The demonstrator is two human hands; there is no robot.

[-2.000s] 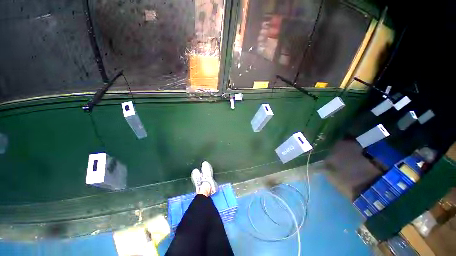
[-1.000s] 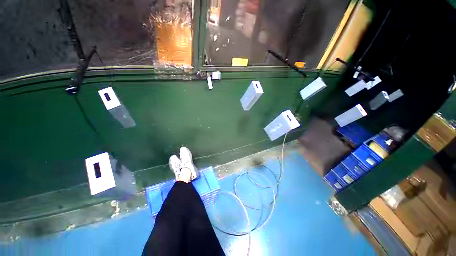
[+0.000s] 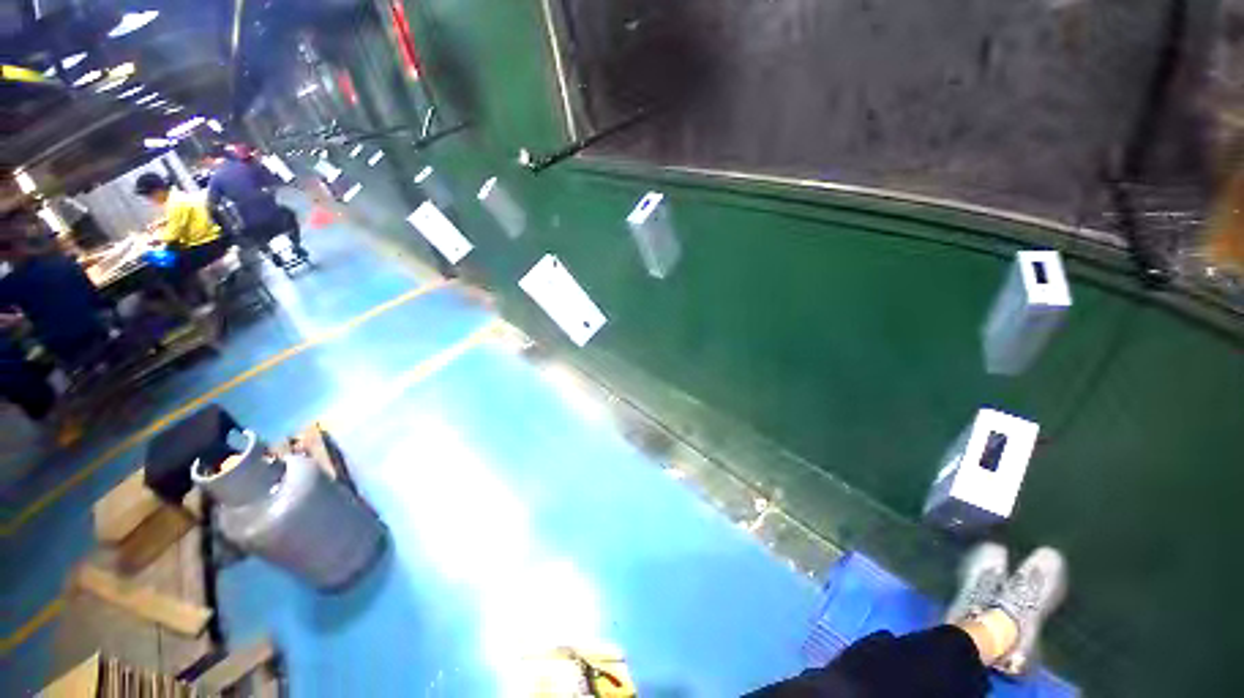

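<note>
White-grey metal housings hang in a row along the green wall. The nearest one (image 3: 988, 466) hangs just above my shoes, with a dark cutout in its white end face. Another (image 3: 1030, 314) hangs above it, and a third (image 3: 655, 235) is further left. A flat white housing (image 3: 562, 300) hangs beyond. A cream-yellow thing (image 3: 580, 674), perhaps the wiping pad or a gloved hand, is cut off by the bottom edge. It is blurred and overexposed; I cannot tell whether my left hand is on it. My right hand is out of the picture.
My light grey shoes (image 3: 1016, 597) are at the blue plastic crate (image 3: 873, 614). A grey gas cylinder (image 3: 307, 525) stands in the aisle by a black stool (image 3: 191, 450) and brown cartons (image 3: 116, 679). People (image 3: 191, 218) sit at tables across the aisle.
The view has swung left along the wall, bringing in the aisle, cylinder and seated people. The hose and stacked crates have left view. A cream-yellow thing has come in at the bottom edge.
</note>
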